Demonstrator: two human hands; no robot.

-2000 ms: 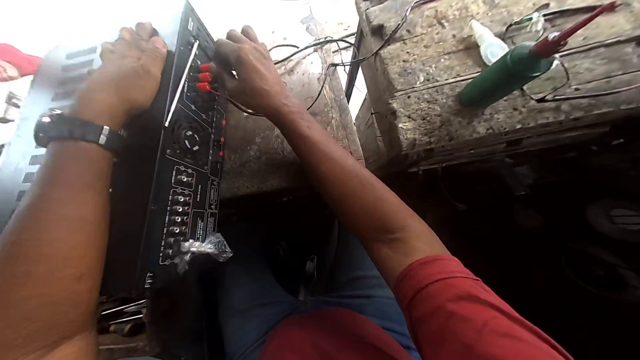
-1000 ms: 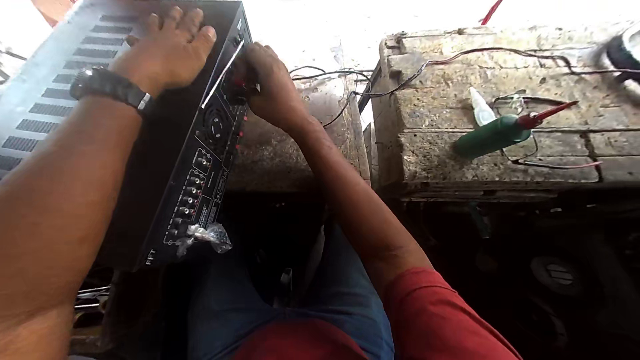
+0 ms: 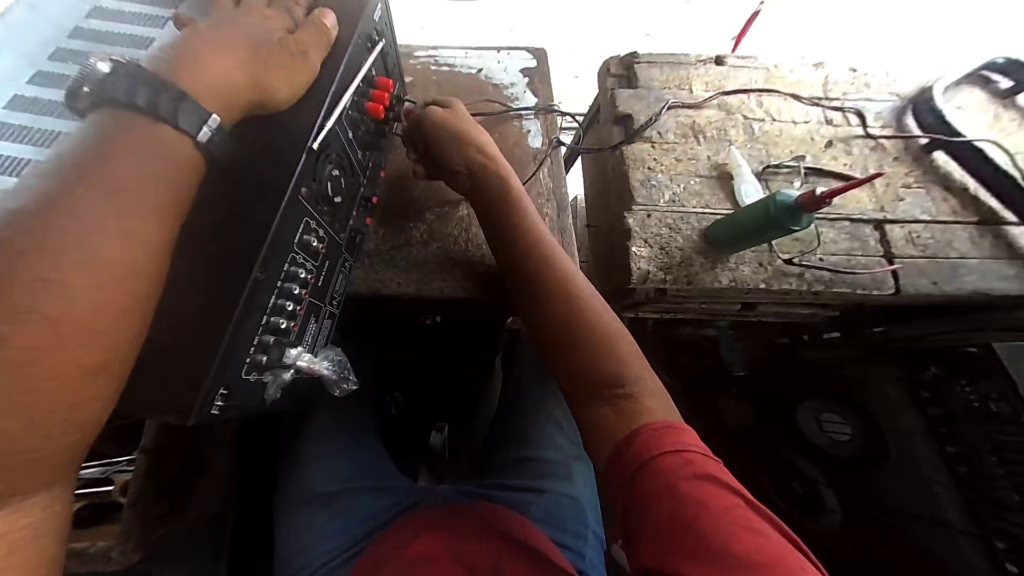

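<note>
A black audio amplifier (image 3: 232,240) stands at the left, its rear panel facing right with jacks, a fan grille and a metal antenna rod (image 3: 348,96). My left hand (image 3: 256,56) lies spread flat on its black casing. Beside the red speaker terminals (image 3: 378,98), my right hand (image 3: 448,144) has its fingers curled at dark cable ends (image 3: 408,102); the fingertips are partly hidden, and whether they hold the cable cannot be told. Clear plastic wrap (image 3: 324,368) hangs at the lower jacks.
A worn wooden bench (image 3: 672,176) at the right carries a green bottle with a red nozzle (image 3: 760,222), a small clear bottle (image 3: 746,180) and loose wires (image 3: 848,268). A thin dark cable (image 3: 624,142) crosses from the bench to the wooden surface (image 3: 448,240) beside the amplifier.
My right hand has drawn slightly away from the red terminals, which show again after being mostly covered. My left hand remains on the casing. The view has shifted.
</note>
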